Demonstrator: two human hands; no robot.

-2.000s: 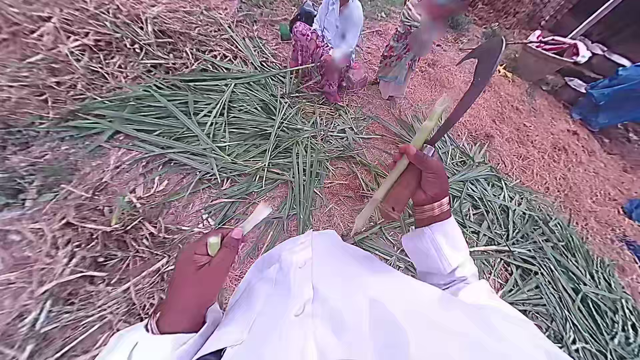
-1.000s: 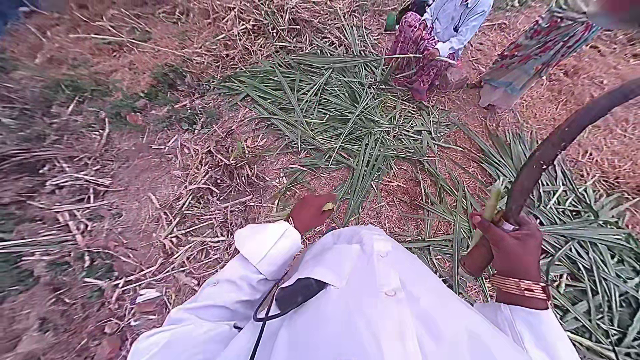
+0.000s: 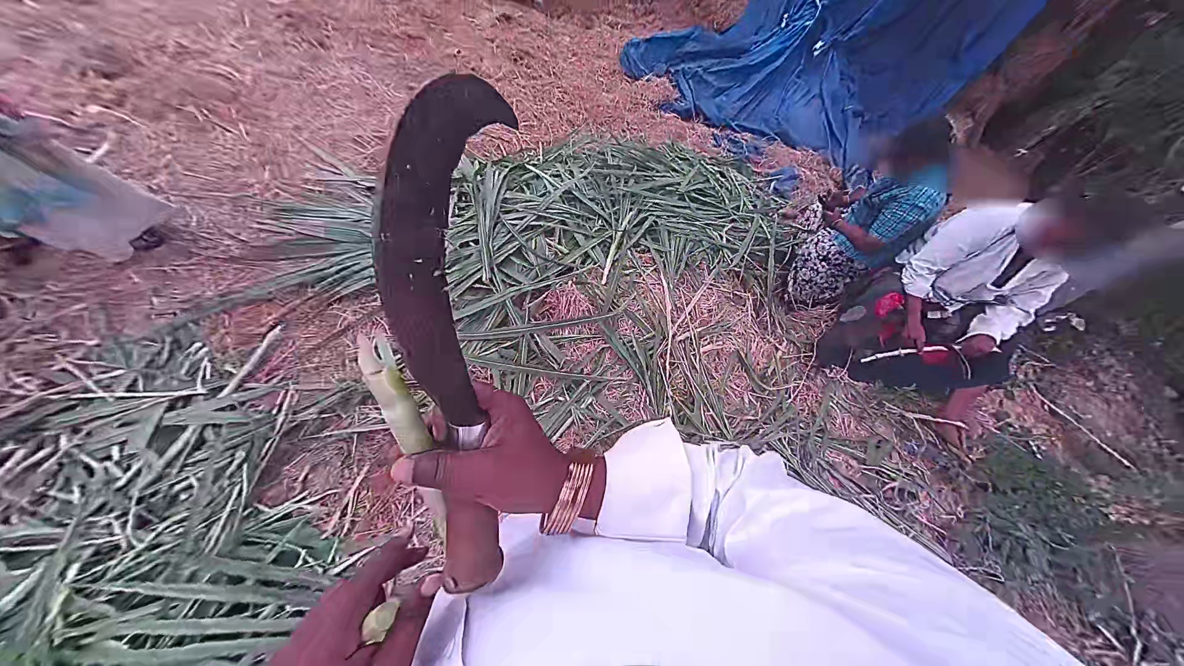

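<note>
My right hand (image 3: 504, 453), with bangles at the wrist, is closed around the wooden handle (image 3: 474, 546) of a sickle. Its dark curved blade (image 3: 413, 240) points up, the hooked tip bent to the right. The same hand pins a peeled green stalk piece (image 3: 393, 398) under the thumb, left of the blade. My left hand (image 3: 356, 606) is at the bottom edge, just below and left of the handle, partly cut off by the frame. A short pale green stalk piece (image 3: 380, 621) is held between its fingers.
Cut green leaves (image 3: 629, 213) lie in a heap ahead, with more leaves (image 3: 157, 592) at lower left. Two people (image 3: 888, 222) (image 3: 976, 277) sit at the right, one holding a stalk. A blue tarpaulin (image 3: 832, 65) lies behind. Cloth (image 3: 83, 194) shows at far left.
The view has swung far to the right, bringing in the blue tarpaulin and other seated people. My hands are closer together than before, and the sickle and stalk are still in my right hand.
</note>
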